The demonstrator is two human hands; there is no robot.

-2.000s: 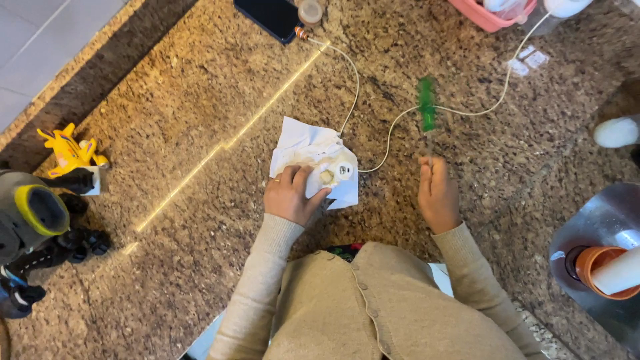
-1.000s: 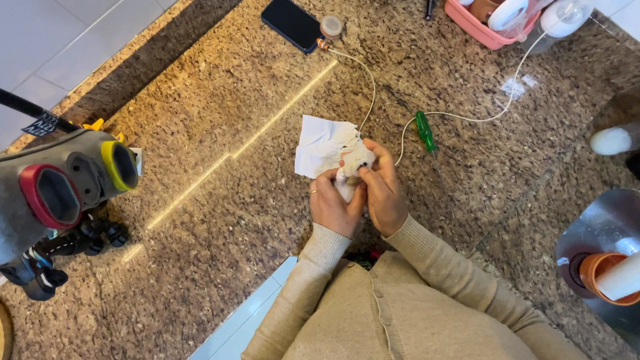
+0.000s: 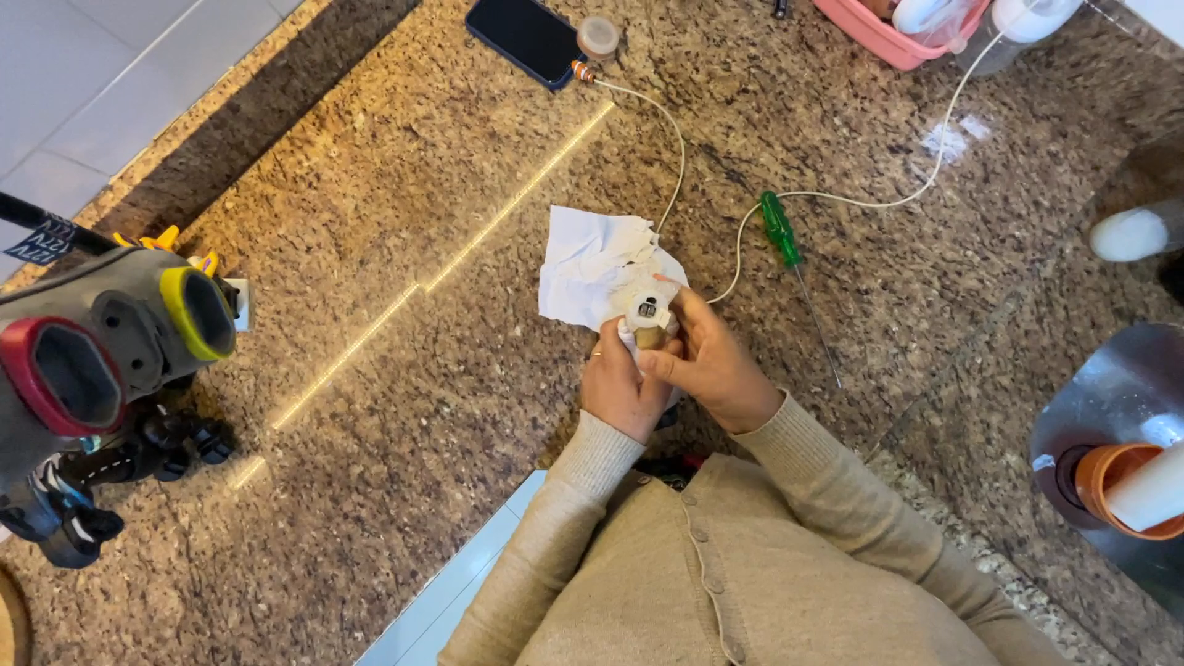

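Both my hands are together over a crumpled white paper (image 3: 583, 268) on the granite counter. Between them is a small off-white device (image 3: 650, 310) with a dark rectangular opening; its exact kind is unclear. My left hand (image 3: 622, 384) grips it from the lower left, with something white, perhaps folded paper, at the fingers. My right hand (image 3: 717, 361) holds its right side with thumb and fingers. A thin white cable (image 3: 680, 153) runs beneath or into the paper. To the right lies a screwdriver with a green handle (image 3: 780, 227), its shaft pointing down toward my right sleeve.
A dark smartphone (image 3: 525, 39) and a small round lidded container (image 3: 598, 38) lie at the top. A pink basket (image 3: 902, 46) stands upper right. At right, an orange pot (image 3: 1099, 481) sits in a metal sink. Grey object with red and yellow rims (image 3: 120, 324) at left.
My right hand was at the green screwdriver; now the screwdriver lies on the counter and that hand has joined my left at the device. The device has turned in my hands since a second ago.
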